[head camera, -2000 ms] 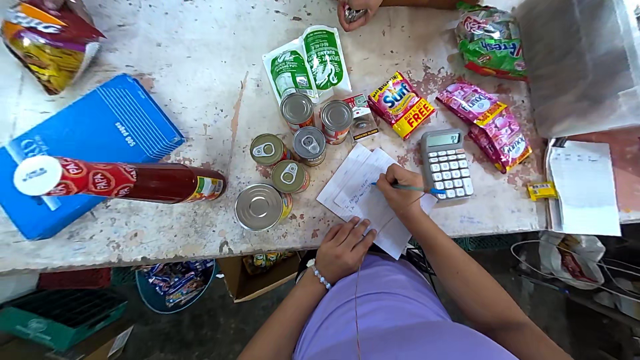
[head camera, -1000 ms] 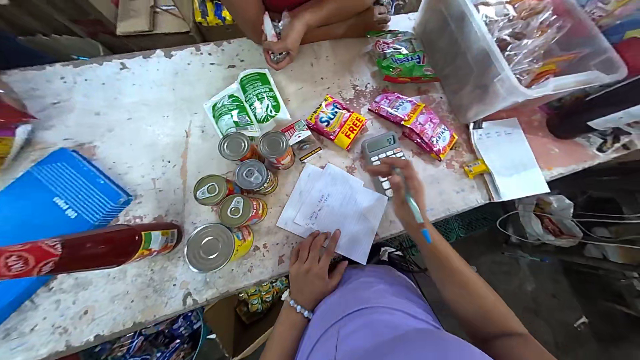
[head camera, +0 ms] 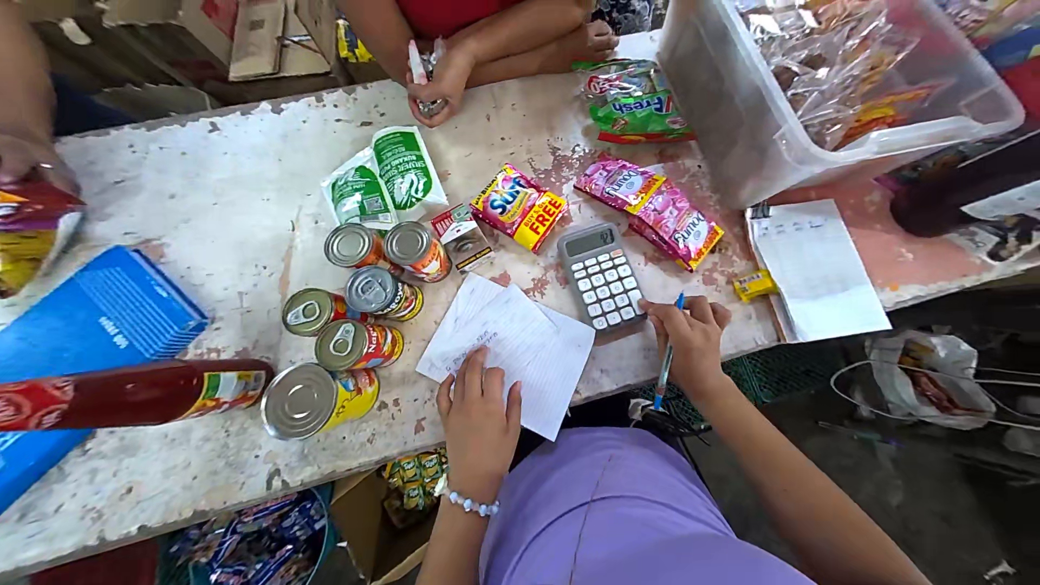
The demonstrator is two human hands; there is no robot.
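Observation:
My left hand (head camera: 481, 406) lies on handwritten paper sheets (head camera: 532, 349), holding nothing, a beaded bracelet at its wrist. A blue pen (head camera: 668, 349) is held in my right hand (head camera: 689, 337), whose fingertip touches the lower right edge of a grey calculator (head camera: 603, 280). Left of the papers stand several food cans (head camera: 301, 400). Beyond the papers lie a small box (head camera: 463, 236), a Surf detergent pack (head camera: 518, 208) and green-and-white pouches (head camera: 388, 180). Pink Downy sachets (head camera: 650, 210) rest past the calculator.
A red sauce bottle (head camera: 162, 394) lies across a blue ream of paper (head camera: 106, 317). A clear plastic bin (head camera: 731, 122), a green pack (head camera: 634, 106) and a notepad (head camera: 821, 268) are to the right. Another person's hands (head camera: 443, 81) hold something at the far edge; a further person's hand (head camera: 32, 162) is at left.
My right hand has left the papers, where it held the pen, and now is at the calculator's lower edge. My left hand has stayed on the papers. Another person's hand has come into view at left.

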